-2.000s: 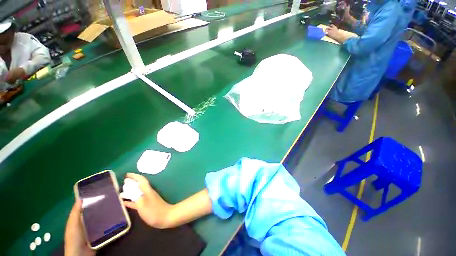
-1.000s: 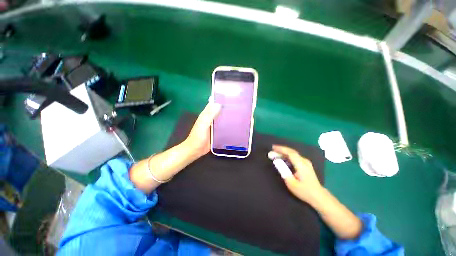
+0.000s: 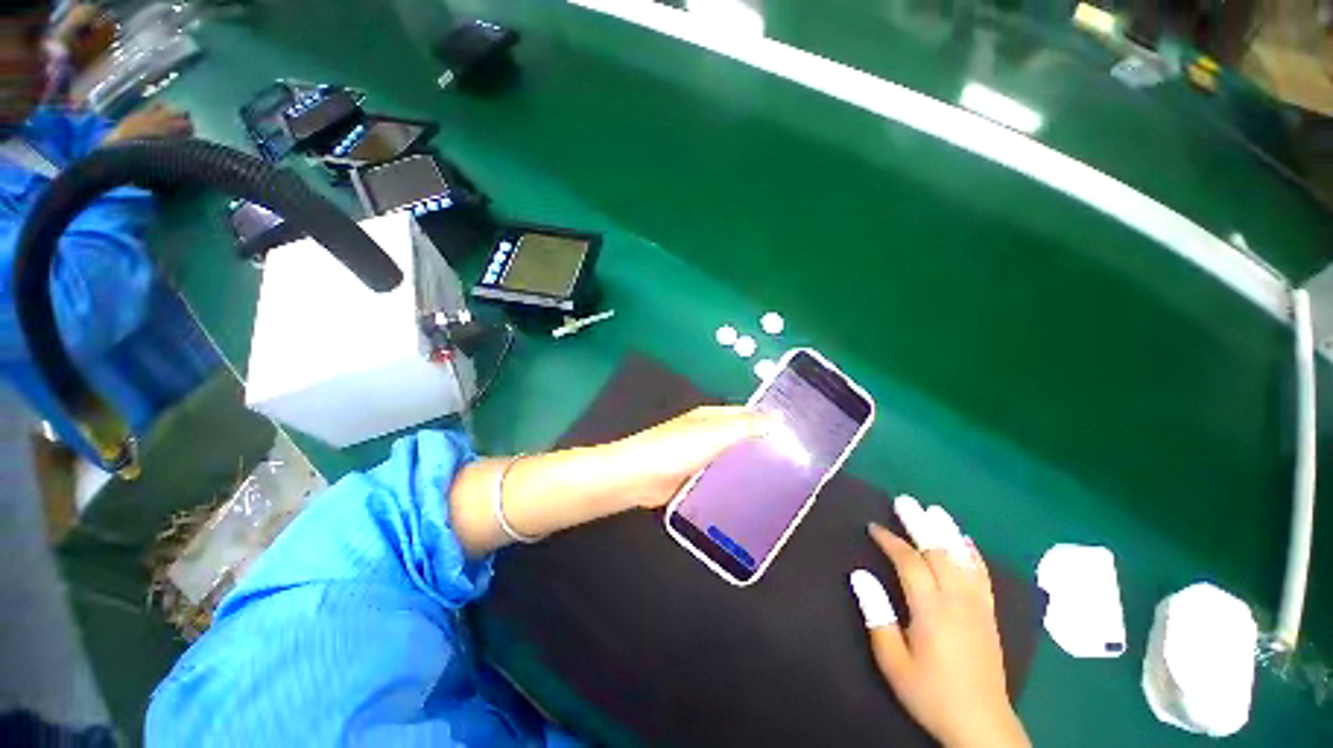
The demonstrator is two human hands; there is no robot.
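My left hand (image 3: 706, 446) holds a smartphone (image 3: 775, 468) in a pale case, tilted, its purplish screen facing up, over the upper part of the dark work mat (image 3: 643, 599). My right hand (image 3: 936, 628) is over the mat's right part, fingers apart, with white finger cots on several fingertips. It holds nothing that I can see. Several small white discs (image 3: 746, 346) lie on the green bench just beyond the phone. Right of my right hand lie a white pad (image 3: 1082, 599) and a thicker white pile of pads (image 3: 1202, 658).
A display unit (image 3: 538, 269) lies beyond the mat, with more units (image 3: 402, 184) at upper left. A white box (image 3: 351, 344) stands left, under a black flexible hose (image 3: 161, 158). A green scrap bin (image 3: 139, 533) is at lower left. Another person's blue sleeve (image 3: 88, 278) shows at left.
The view has shifted, bringing the discs into sight. The phone has tilted rightward and come lower over the mat. My right hand's fingers have spread.
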